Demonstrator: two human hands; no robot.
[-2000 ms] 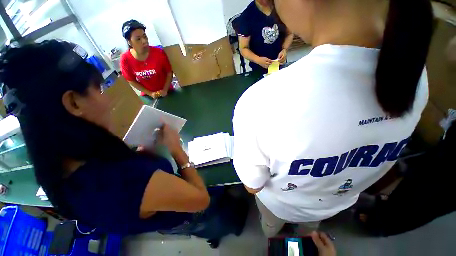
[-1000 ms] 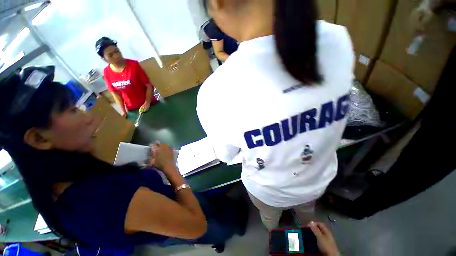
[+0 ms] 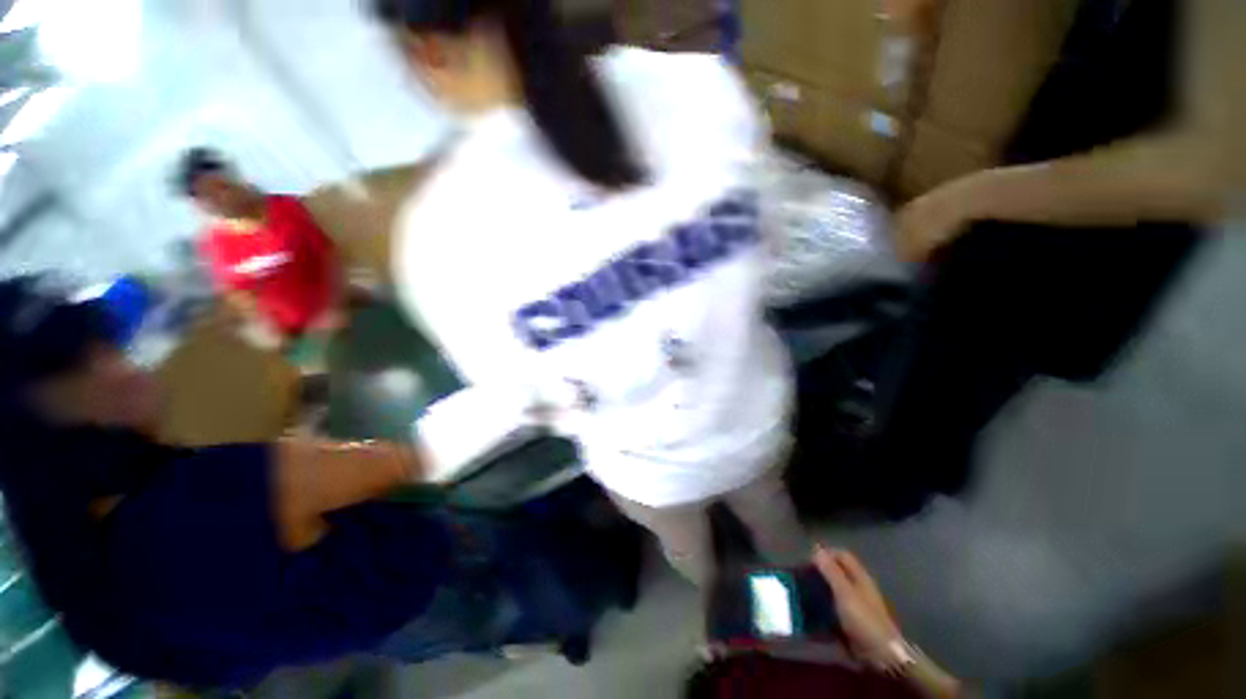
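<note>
A dark smartphone (image 3: 772,604) with a small lit white and teal screen is low in the frame, right of centre. My right hand (image 3: 858,601) holds it at its right end, with the fingers along the edge. The hand is blurred. My left hand does not show. A dark red patch (image 3: 772,676) lies just below the phone at the frame's bottom edge; I cannot tell what it is.
A person in a white shirt (image 3: 601,301) stands ahead. A person in dark blue (image 3: 232,546) is at left, with white boxes (image 3: 478,430) beside. A person in red (image 3: 273,266) is behind the green bench (image 3: 390,355). A person in black and cartons (image 3: 827,130) are at right.
The view has turned right, so the people have shifted left and the picture is blurred. A bare forearm now shows at the upper right. My right hand still holds the phone.
</note>
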